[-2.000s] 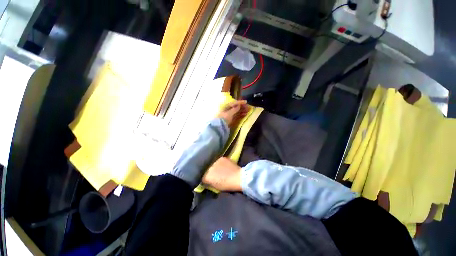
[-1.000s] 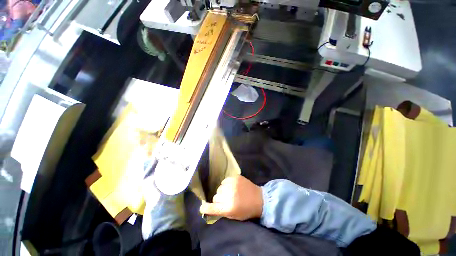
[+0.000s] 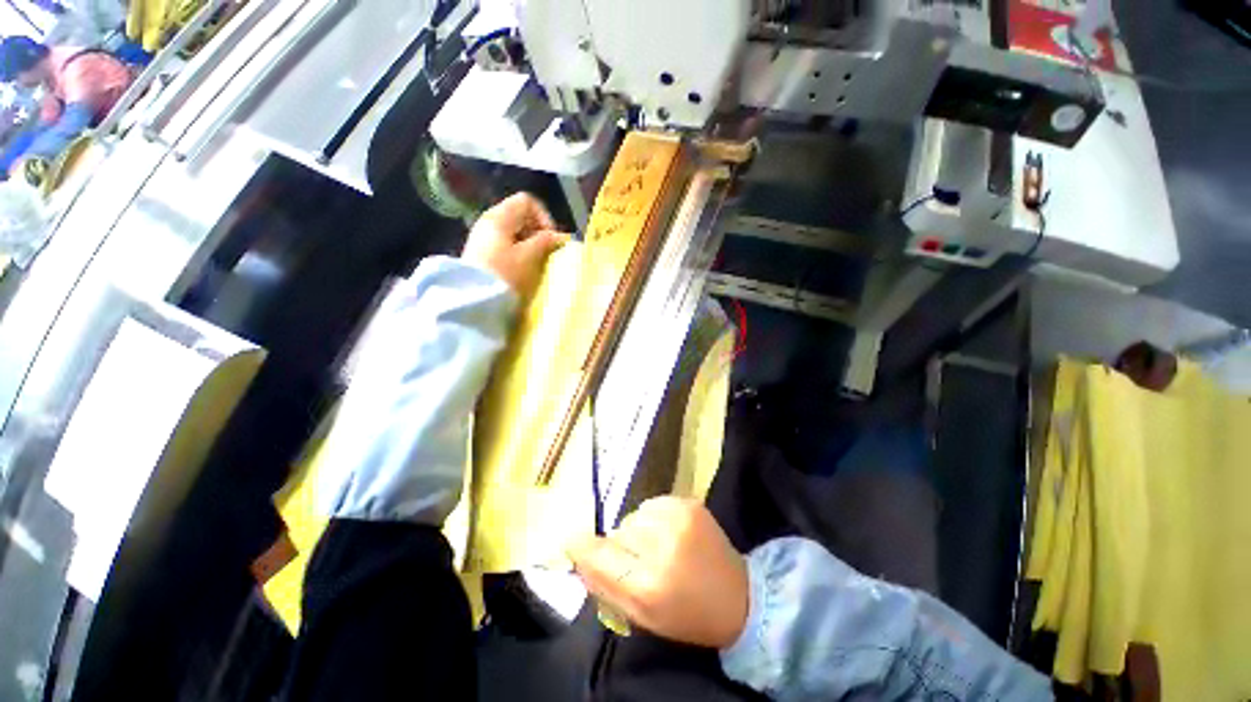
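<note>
A yellow panel (image 3: pixel 528 398) lies around the long white arm (image 3: pixel 634 412), with part left of it and part hanging on its right. My left hand (image 3: pixel 517 241) pinches the panel's upper left edge, near the sewing head. My right hand (image 3: pixel 672 573) holds the panel at the near end of the arm; what its fingertips grip is partly hidden. The orange-tan template (image 3: pixel 634 199) with dark handwriting lies along the arm, its far end under the sewing head (image 3: pixel 645 55).
Yellow panels (image 3: pixel 1166 507) hang in a stack at the right. Another yellow stack (image 3: pixel 305 507) is partly hidden behind my left sleeve. A white curved board (image 3: pixel 130 439) stands at the left. A control box (image 3: pixel 960 206) is at the upper right. A person (image 3: pixel 85 85) is far left.
My left hand has moved up and forward beside the template, with the yellow panel now spread along the arm. My right hand has moved slightly right, to the arm's near end. The view has shifted.
</note>
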